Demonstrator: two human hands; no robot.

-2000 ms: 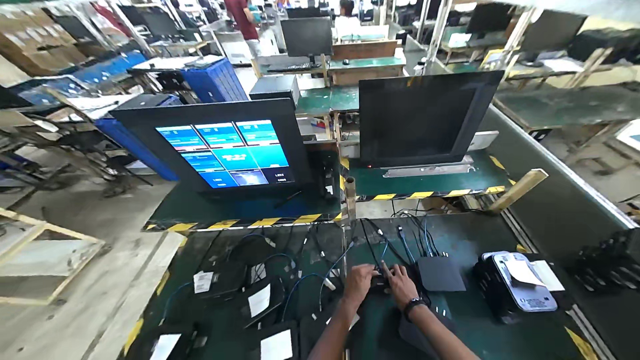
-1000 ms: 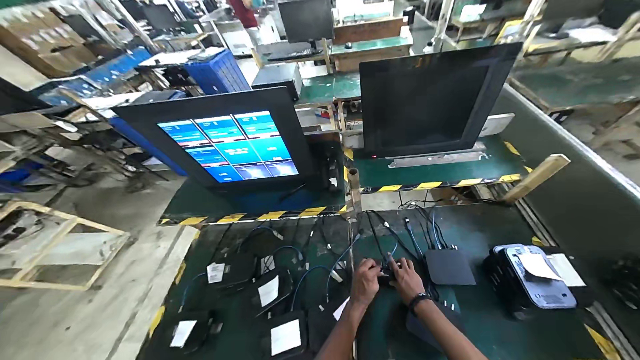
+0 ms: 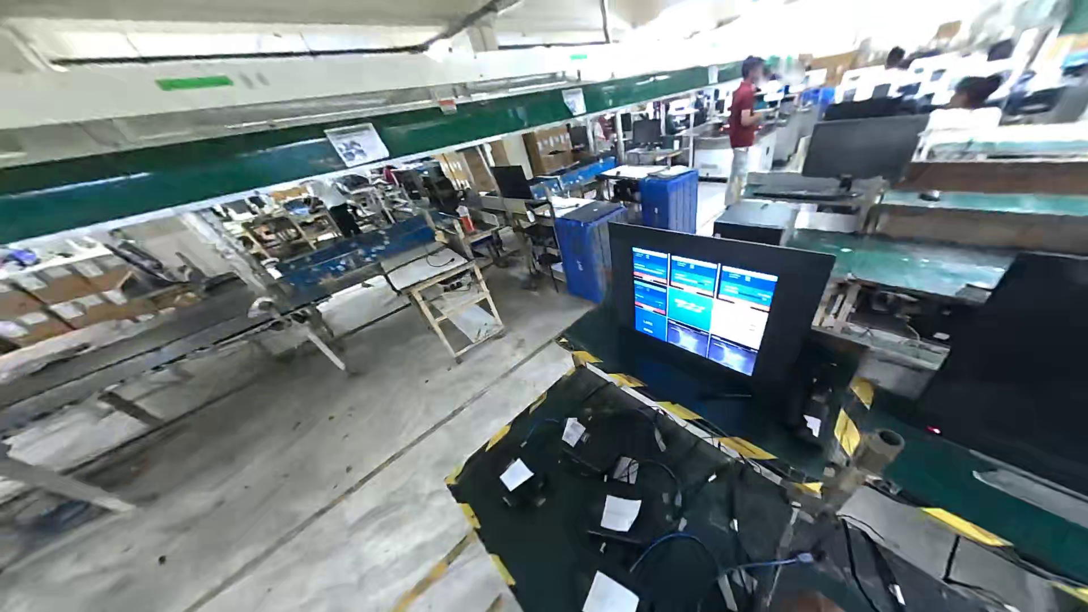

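Neither my left hand nor my right hand can be made out; a small brown patch at the bottom edge is too slight to identify. On the dark green bench (image 3: 544,552) lie several black devices, some with white papers such as this sheet (image 3: 620,513) on top. A blue cable (image 3: 680,537) curves among them, and its light connector lies near the bench's middle divider. Behind the bench, a monitor (image 3: 701,306) shows a grid of blue and white panels. At the right edge a second monitor (image 3: 1011,374) has a dark screen and a small red light.
Yellow and black tape (image 3: 680,411) marks the bench edges. A pipe-like post (image 3: 867,455) rises between the two monitor stands. To the left are the concrete floor (image 3: 340,476), a wooden frame (image 3: 459,310) and a long conveyor-like table (image 3: 127,340). A person in red (image 3: 742,119) stands far back.
The view has swung strongly left. My hands, earlier together over cables beside a flat black box on the right side of the bench, can no longer be made out.
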